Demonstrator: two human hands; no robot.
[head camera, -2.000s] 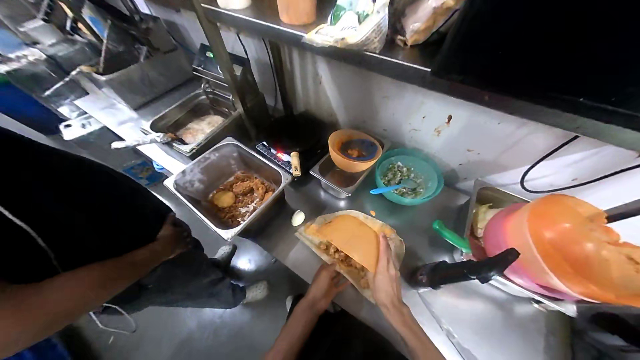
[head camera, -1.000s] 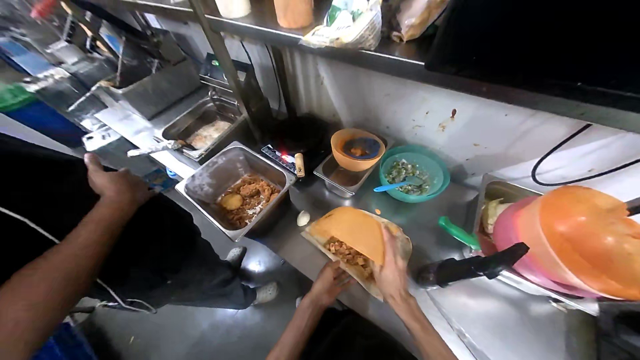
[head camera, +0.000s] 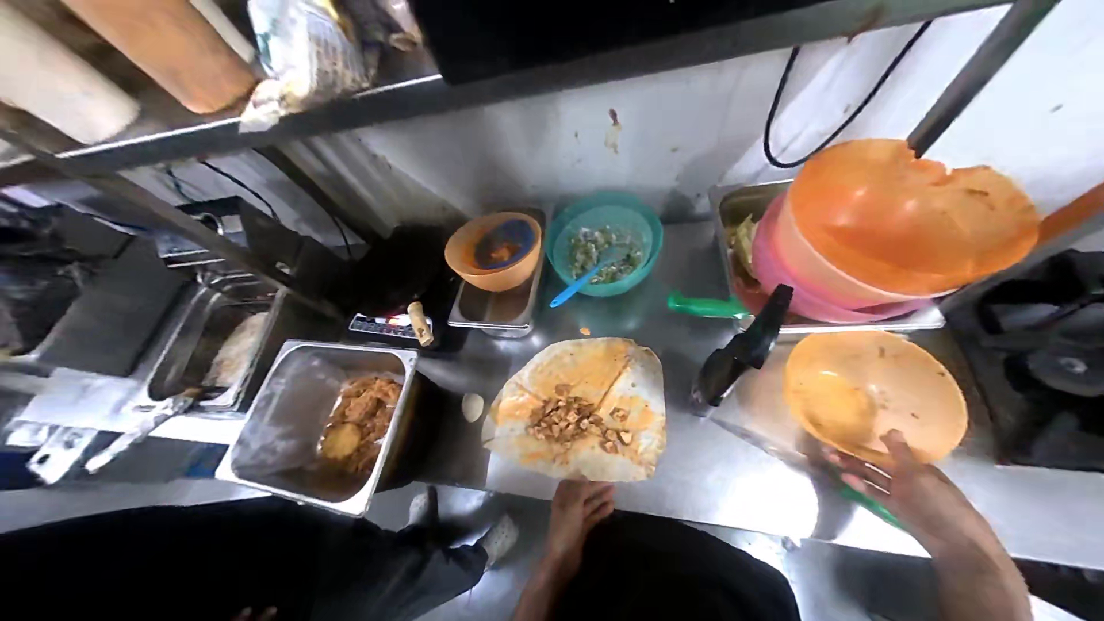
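Note:
A flatbread (head camera: 638, 405) lies opened out on the steel counter, chopped browned filling (head camera: 569, 420) at its middle and orange sauce smeared over it. My left hand (head camera: 580, 517) is at the counter's front edge, just below the flatbread, with nothing seen in it. My right hand (head camera: 893, 474) is at the near rim of an orange plastic bowl (head camera: 897, 388); whether it grips the rim is not clear. Something green lies partly hidden under that hand. Between bowl and flatbread rest black-tipped tongs (head camera: 742, 354). Behind the flatbread is a teal bowl (head camera: 651, 241) of chopped greens with a blue spoon (head camera: 580, 285).
A deep steel pan (head camera: 285, 431) with shredded food stands left. Behind are a small orange bowl (head camera: 492, 278) and a steel tray with stacked large bowls (head camera: 906, 224). A shelf (head camera: 517, 99) overhangs the back. A person in dark clothing (head camera: 216, 561) stands at left.
The flatbread, folded between both hands before, now lies spread out with no hand holding it. My right hand has moved right to an orange bowl. The view has swung right.

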